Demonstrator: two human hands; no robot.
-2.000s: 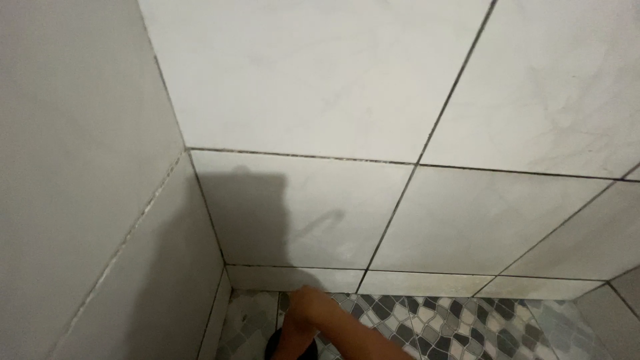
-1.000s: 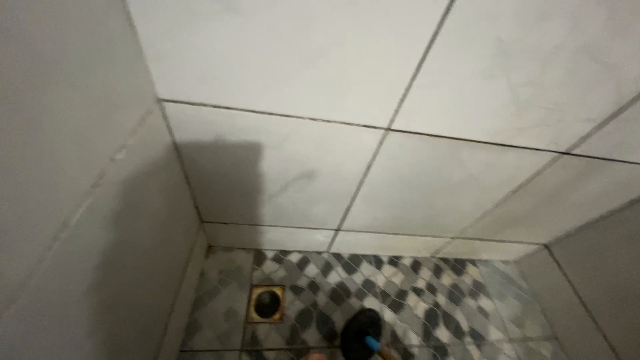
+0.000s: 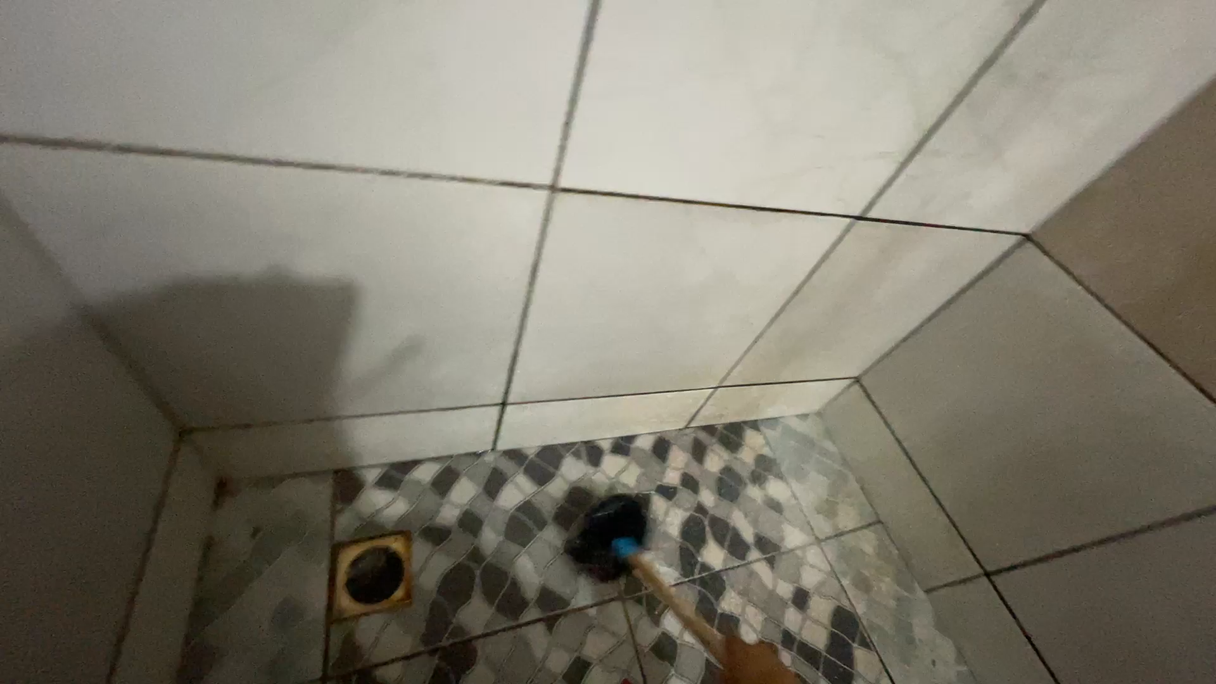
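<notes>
My right hand (image 3: 755, 660) shows at the bottom edge, right of centre, closed around a long pale handle, perhaps wooden. At the far end of the handle is a blue collar and a dark, rounded head, like that of a scrubbing brush (image 3: 616, 530). This head is over the mosaic-patterned floor tiles (image 3: 532, 579), right of the square floor drain (image 3: 372, 575); blur hides whether it touches them. My left hand is out of view.
Pale wall tiles (image 3: 665, 294) with dark joints rise behind the floor. Side walls close in at the left (image 3: 76, 513) and right (image 3: 1035, 418). The drain has a yellowish frame and a dark round centre. A shadow falls on the back wall.
Two seconds ago my forearm reached toward the wall's foot at the lower left; now only the hand shows, farther right. More of the brush and its handle is visible. The view has shifted right.
</notes>
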